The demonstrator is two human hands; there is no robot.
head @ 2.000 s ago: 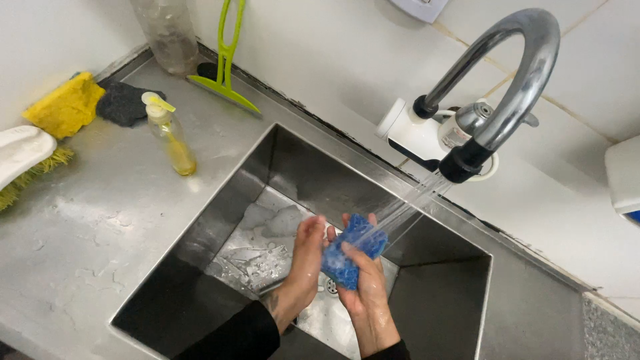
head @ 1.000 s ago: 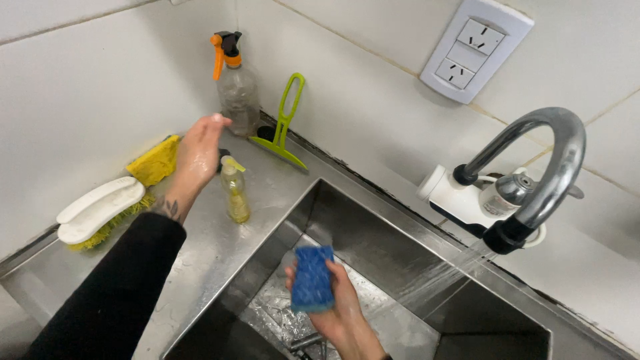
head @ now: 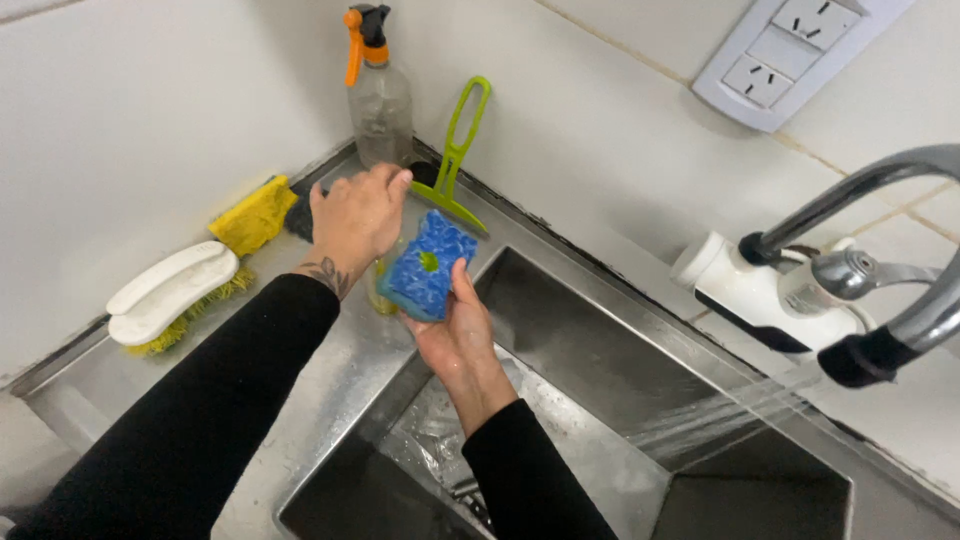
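Observation:
My right hand [head: 457, 330] holds a blue sponge [head: 431, 270] with a green blob of liquid on its face, above the corner of the stainless steel sink [head: 600, 345]. Just up and left of the sponge, my left hand [head: 360, 210] is over the top of a small pump bottle [head: 381, 296] of yellowish liquid; the hand and sponge hide most of the bottle, and the fingers' hold on it is partly out of sight. From the faucet spout [head: 862, 360], water sprays into the sink, away from both hands. Cutlery [head: 471, 499] lies at the sink's bottom.
A spray bottle [head: 381, 112] and a green squeegee [head: 454, 161] stand in the back corner. Left of my left hand are a yellow cloth or sponge [head: 255, 216], a dark scouring pad [head: 300, 214] and a white-handled scrub brush [head: 172, 289]. A power outlet [head: 795, 52] is on the wall.
My right hand has brought the sponge from over the sink to beside the pump bottle. My left hand has left the sponge and moved to the bottle's top. A green blob now shows on the sponge.

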